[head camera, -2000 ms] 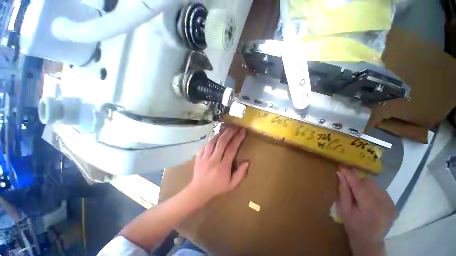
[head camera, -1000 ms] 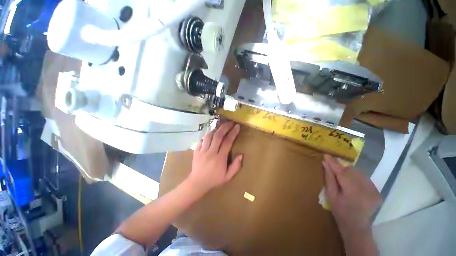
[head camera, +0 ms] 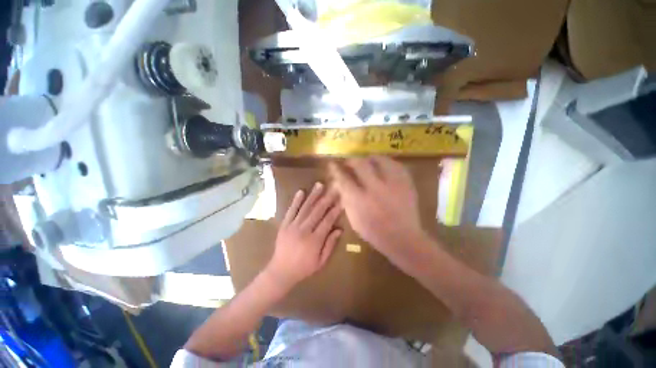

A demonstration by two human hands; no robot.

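Note:
A brown garment panel (head camera: 324, 295) with a small pale bundle tag (head camera: 353, 248) lies in front of the yellow guide bar (head camera: 374, 141), which has black handwriting. My left hand (head camera: 308, 233) lies flat on the panel with its fingers apart, holding nothing. My right hand (head camera: 381, 198) is on the panel at the bar's front edge, just right of my left hand. Its fingertips are bent down and partly blurred, so I cannot tell if they pinch the cloth. The silver clamp plate (head camera: 395, 105) is behind the bar.
The white sewing machine head (head camera: 137, 172) fills the left. A slim white arm (head camera: 324, 61) angles over the plate. Yellow strips (head camera: 374, 16) lie behind it. More brown panels (head camera: 503, 43) are at the back right. A dark screen in a white frame (head camera: 622, 122) stands at the right.
My right hand has moved left along the bar, from its right end to beside my left hand. The view has turned and shifted, so the bar now looks level. My left hand stays flat on the panel.

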